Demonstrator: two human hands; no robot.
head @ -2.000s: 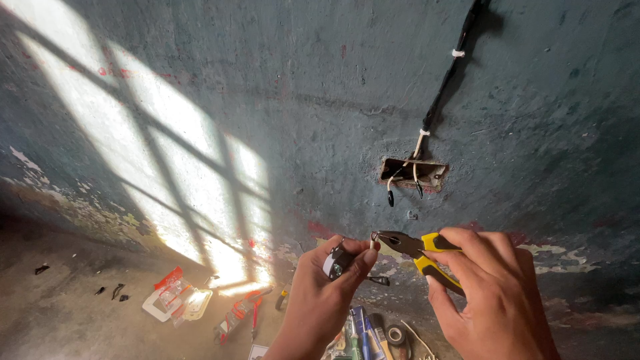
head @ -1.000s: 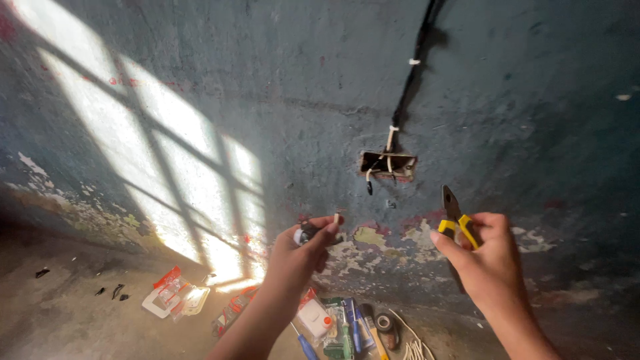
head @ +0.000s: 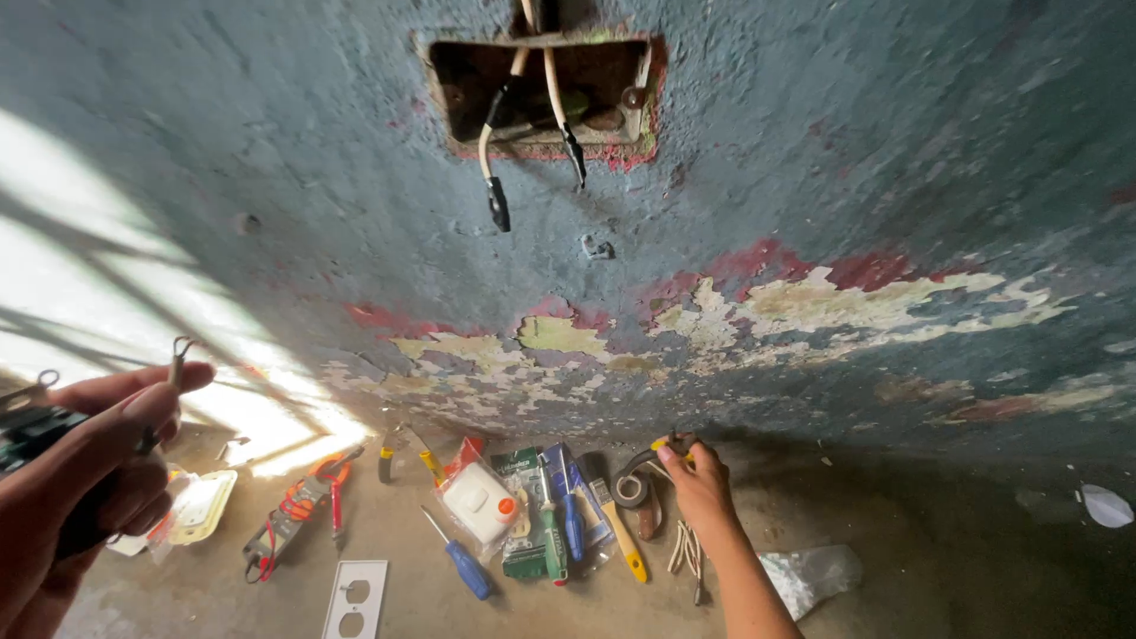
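Observation:
My left hand (head: 106, 461) is at the left edge, pinching a short pale wire (head: 177, 368) whose bare end is bent into a hook; a dark electrical device (head: 31, 430) with metal tabs is in the same hand. Low in the view, my right hand (head: 697, 479) is closed on yellow-and-black pliers (head: 676, 444), largely covered by the fingers, near a roll of black tape (head: 631, 490) on the floor. Above, a recessed wall box (head: 435, 98) has two pale wires (head: 485, 151) hanging out, their ends wrapped in black tape.
On the floor lie a clamp meter (head: 288, 524), a white outlet cover plate (head: 355, 599), a blue screwdriver (head: 466, 568), a packaged white switch (head: 484, 501), a yellow-handled brush (head: 626, 541), pale wire pieces (head: 683, 550) and a clear plastic bag (head: 812, 572). The wall's paint is peeling.
Two seconds ago the pliers' jaws were at the wire in my left hand; the hands have since parted, and my right hand has lowered the pliers to the floor items. The view has moved closer.

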